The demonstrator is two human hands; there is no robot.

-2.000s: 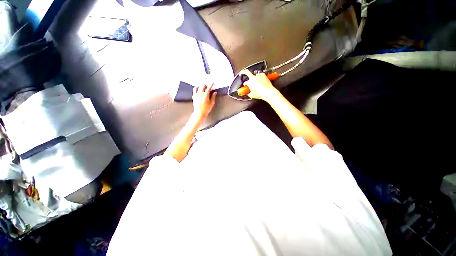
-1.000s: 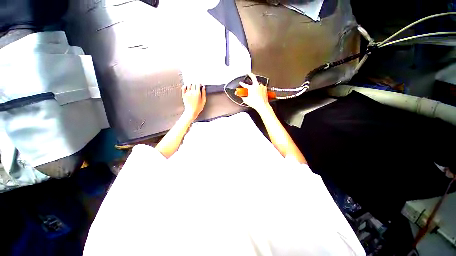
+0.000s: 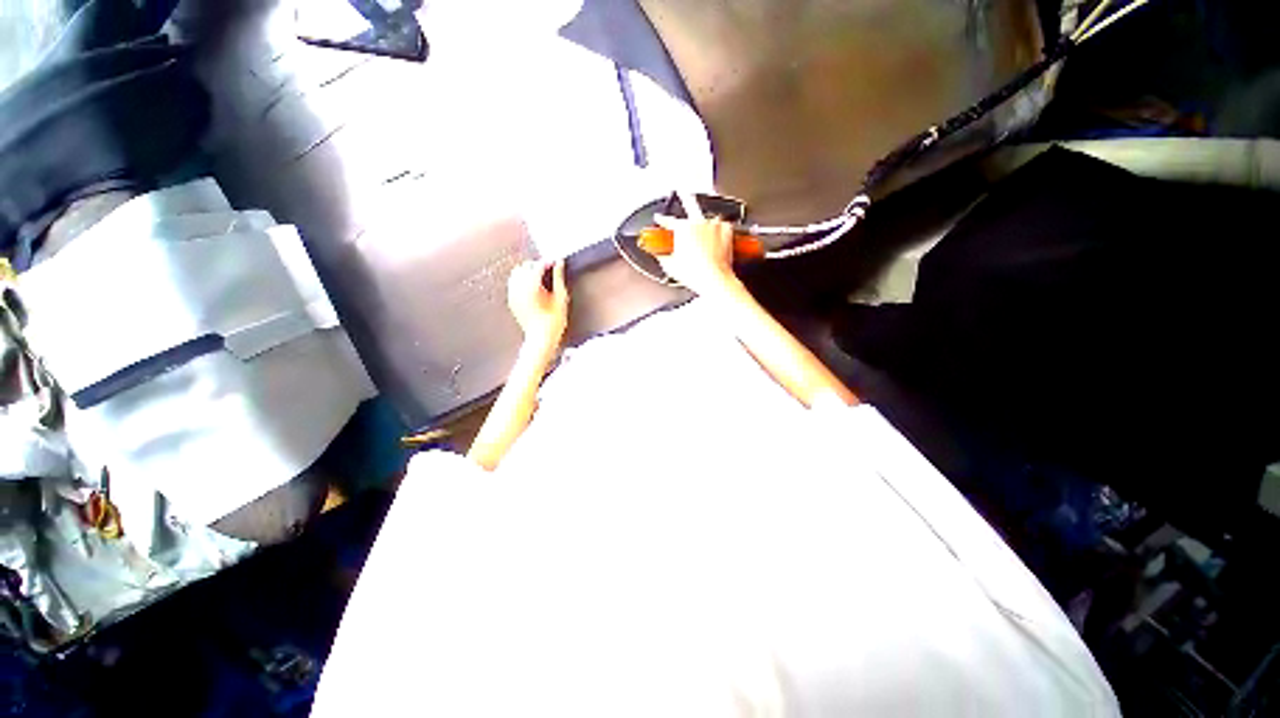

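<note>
A pale garment panel [image 3: 562, 154], glaring in the light, lies on the ironing table cover [image 3: 435, 316]. It has a thin dark slit and a dark grey band [image 3: 592, 255] along its near edge. My right hand [image 3: 699, 250] is closed round the orange handle of the steam iron [image 3: 643, 236], whose pointed tip faces left over the right part of the band. My left hand [image 3: 539, 299] is at the left end of the band, fingers bent at the panel's corner; whether they pinch the cloth is hard to tell.
The iron cord [image 3: 828, 232] runs right from the iron into a dark wrapped hose [image 3: 955, 124]. A stack of pale panels [image 3: 197, 407] with a dark strip lies at the left. Black cloth [image 3: 1067, 309] hangs at the right. A small dark piece lies at the far left of the table.
The dark piece now lies as a narrow band at the panel's edge. The iron has moved slightly left along it. My left hand has gone from flat fingers to bent ones. The camera view has shifted.
</note>
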